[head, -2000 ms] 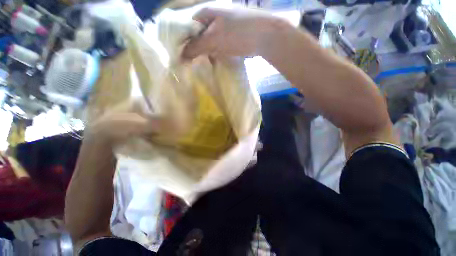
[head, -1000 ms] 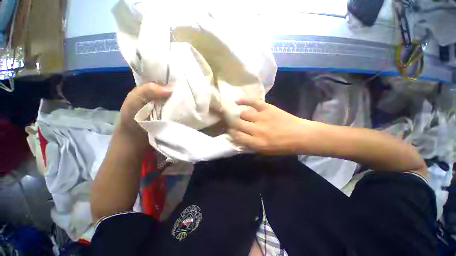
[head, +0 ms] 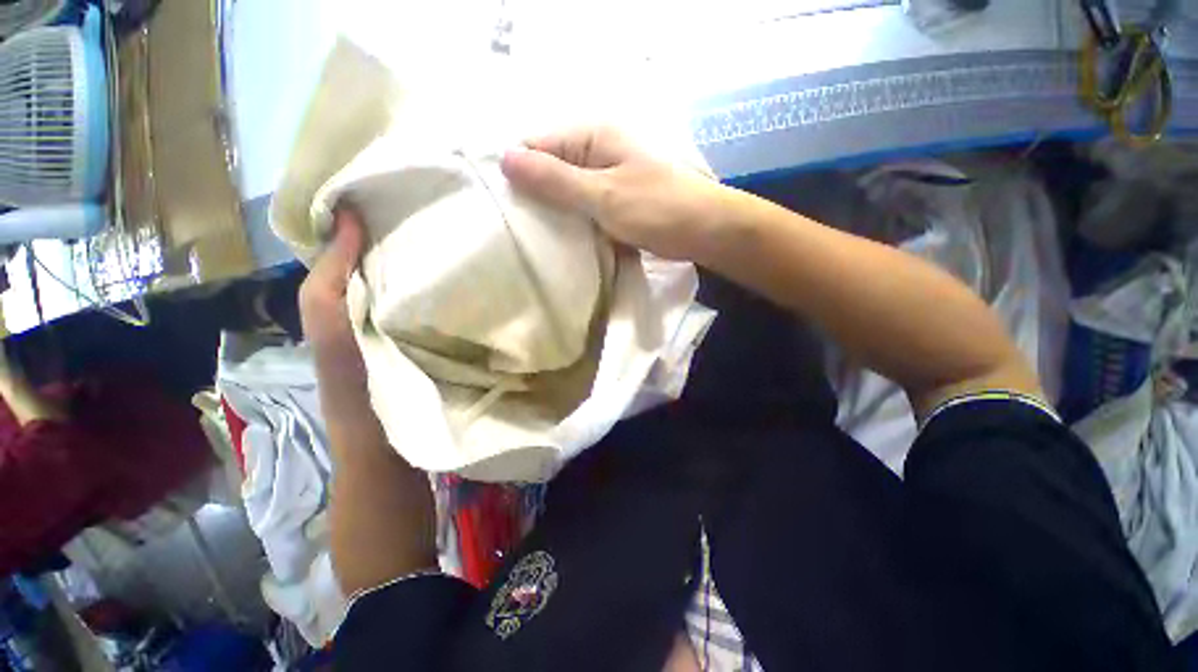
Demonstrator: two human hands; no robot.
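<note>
A cream garment piece is held up in front of my chest at the table's front edge, its opening facing me and its folds bunched. My left hand grips its left side, thumb on the cloth and fingers mostly hidden by it. My right hand pinches its upper part between thumb and fingers. A narrow strip or fold shows inside the lower opening. Part of the cloth lies back on the table under bright glare.
The table edge carries a printed ruler. Yellow-handled scissors lie at the upper right. A fan stands at the upper left. White cloth piles hang at both sides below the table. A person's dark red sleeve is at far left.
The garment piece is turned and spread wider, with its opening now toward me. My right hand has moved up and left to its upper part. The view has shifted, so the fan shows at left.
</note>
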